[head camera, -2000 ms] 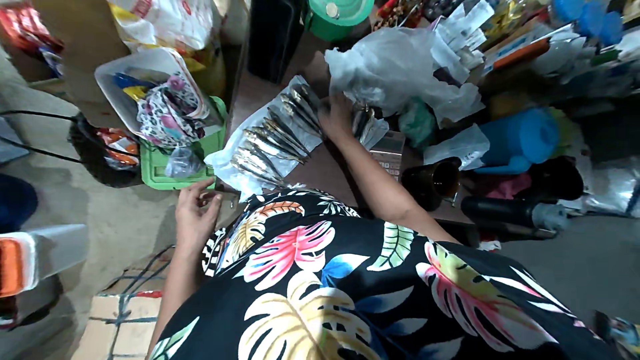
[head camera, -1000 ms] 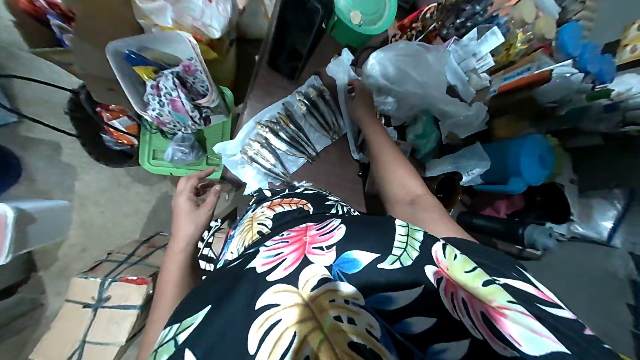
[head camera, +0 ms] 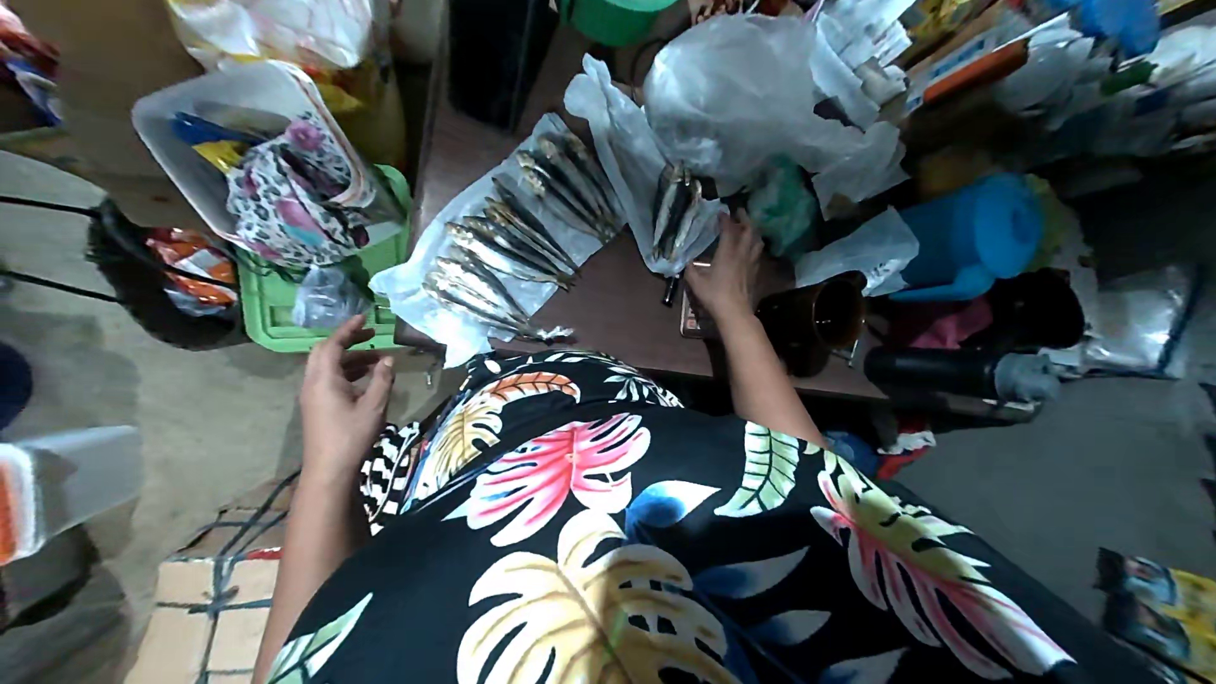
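Several small dried fish lie in bunches on a sheet of white plastic or paper on the brown table. To their right, a smaller bunch of fish rests on another whitish sheet. My right hand is at the lower right edge of that sheet, over a small flat device, perhaps a scale or calculator; whether its fingers grip anything cannot be told. My left hand is empty, fingers apart, left of the table near a green plastic lid.
A crumpled clear plastic bag lies behind the right-hand fish. A brown glass mug, a blue pitcher and a black bottle stand or lie at right. A white tub with patterned cloth is at left; a tied cardboard box sits below.
My right hand has moved toward the lower right from the second whitish sheet, which it was touching a second ago. The left hand remains beside the table.
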